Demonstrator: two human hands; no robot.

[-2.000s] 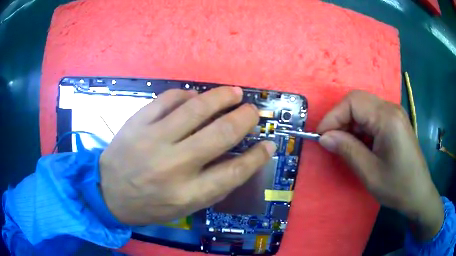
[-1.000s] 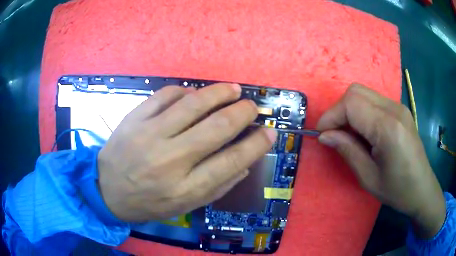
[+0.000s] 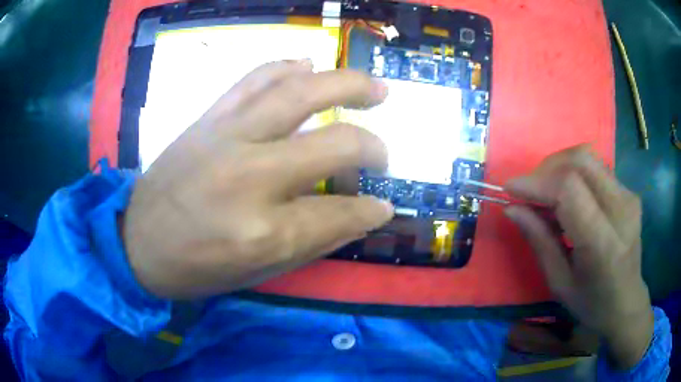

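Observation:
An open tablet (image 3: pixel 128 112) lies insides up. Its blue main board (image 3: pixel 425 195) is at the right end, with a glaring shield cover (image 3: pixel 418 130). The white battery (image 3: pixel 224 63) glares on the left. My left hand (image 3: pixel 261 183) is spread over the middle of the tablet, fingers apart, holding nothing visible; whether its fingertips touch the board I cannot tell. My right hand (image 3: pixel 579 231) holds silver tweezers (image 3: pixel 489 192) at the tablet's right edge. Their two prongs are apart, tips over the lower right of the board, with no part seen between them.
The red foam pad (image 3: pixel 552 82) is under the tablet, on a dark green bench (image 3: pixel 45 97). A yellow stick (image 3: pixel 631 86) lies right of the pad. A small dark item (image 3: pixel 674 136) is at the right edge. My blue smock (image 3: pixel 291 347) is at the bottom.
The tablet and pad appear higher in view. The tweezers have left the board's upper connector area and are at its lower right, prongs now apart. My left fingers have spread and uncovered the upper board.

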